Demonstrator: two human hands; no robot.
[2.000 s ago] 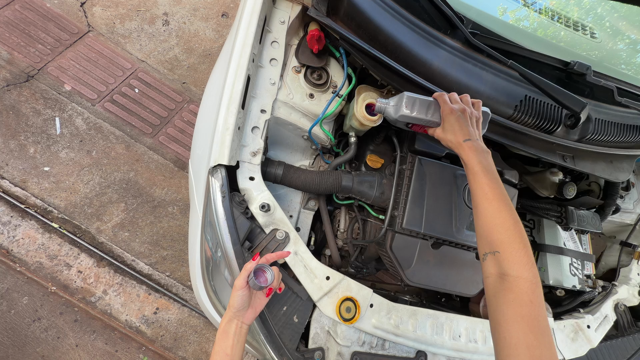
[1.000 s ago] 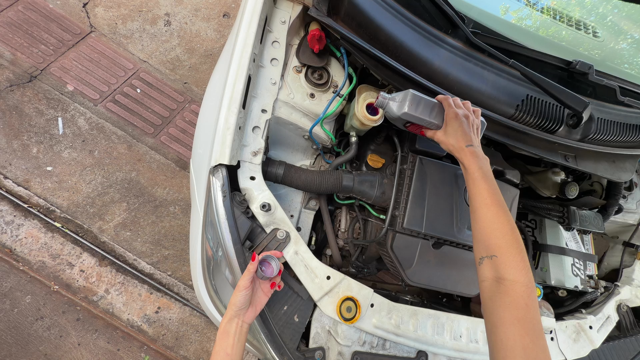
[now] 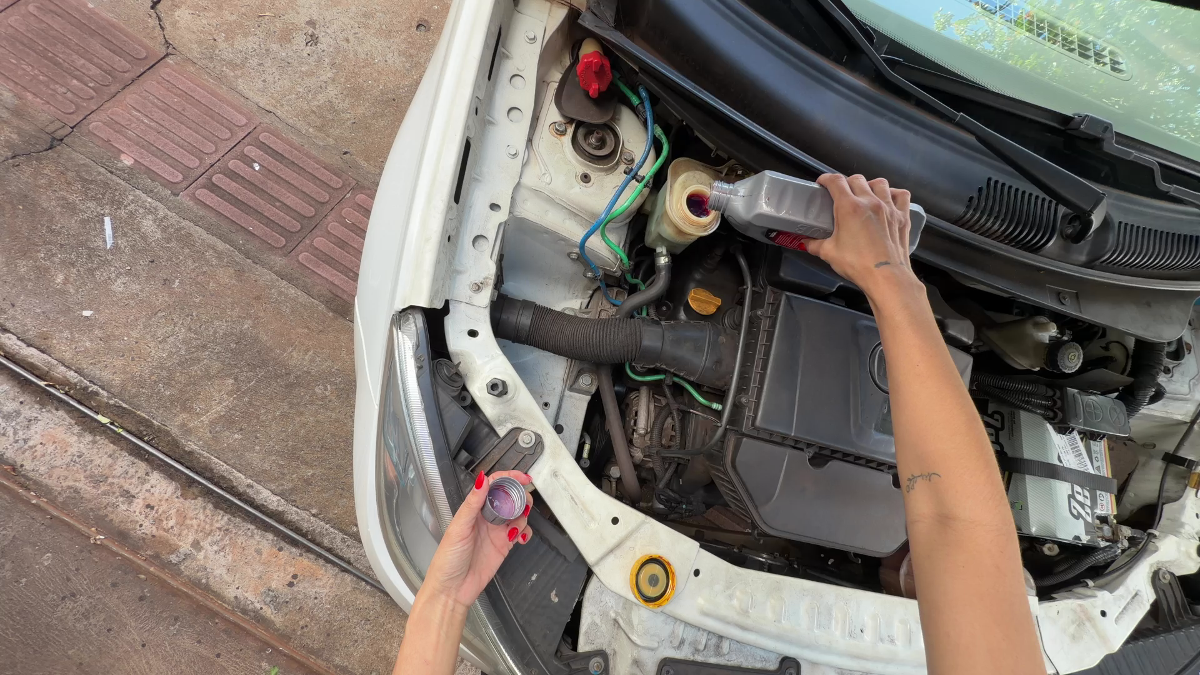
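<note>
My right hand [image 3: 867,225] grips a grey plastic bottle [image 3: 783,204], tipped nearly level, its mouth at the open neck of a yellowed coolant expansion tank [image 3: 682,208]. Reddish-purple liquid [image 3: 697,204] shows inside the neck. Low over the headlight side, my left hand [image 3: 473,544] holds a small grey screw cap [image 3: 504,499], hollow side up, with a purplish inside. A yellow-rimmed black cap [image 3: 652,580] lies on the white front crossmember [image 3: 750,600].
Around the tank are blue and green hoses [image 3: 619,211], a red cap [image 3: 593,73], a ribbed air intake hose [image 3: 581,333] and a yellow oil filler cap [image 3: 703,301]. The black engine cover [image 3: 816,375] lies below my right forearm, the battery [image 3: 1055,478] to its right.
My left hand has shifted slightly and turned the small cap a little. My right hand keeps the bottle at the tank's neck, its rear end slightly lower.
</note>
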